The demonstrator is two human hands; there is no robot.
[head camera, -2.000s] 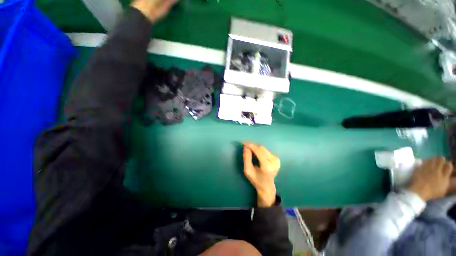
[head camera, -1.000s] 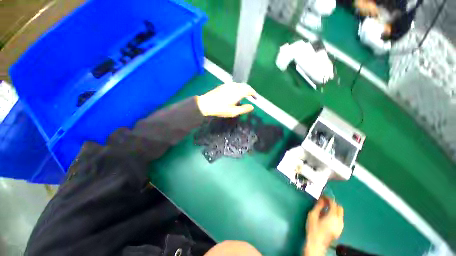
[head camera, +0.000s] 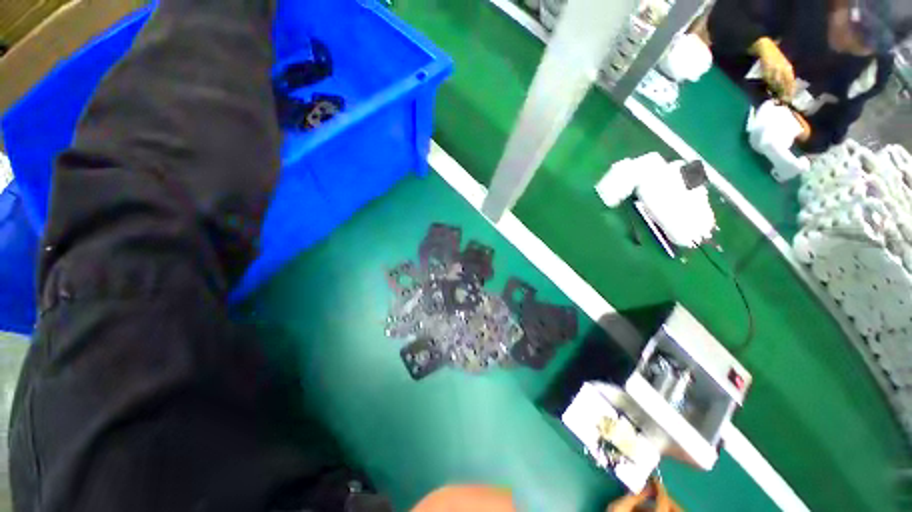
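A heap of flat black plates (head camera: pixel 460 310) with round holes lies on the green bench in front of me. My left sleeve reaches up across the blue crate at the left; my left hand is past the top edge, out of the picture. The blue crate (head camera: pixel 350 140) holds several loose black parts (head camera: pixel 308 90). My right hand (head camera: pixel 645 497) is small and cut off by the bottom edge, just below the screw feeder (head camera: pixel 700 365); its fingers and anything in them cannot be made out.
A white camera unit (head camera: pixel 665 205) with a thin black cable lies on the green belt. A grey metal post (head camera: pixel 550 110) stands at the belt's pale edge. Across the belt, a person's gloved hands (head camera: pixel 780 80) work near a white unit. White housings (head camera: pixel 860 250) are piled at the right.
My view has turned further left. My left hand has left the heap, and its arm now reaches over the crate. My right hand is now mostly below the picture's edge.
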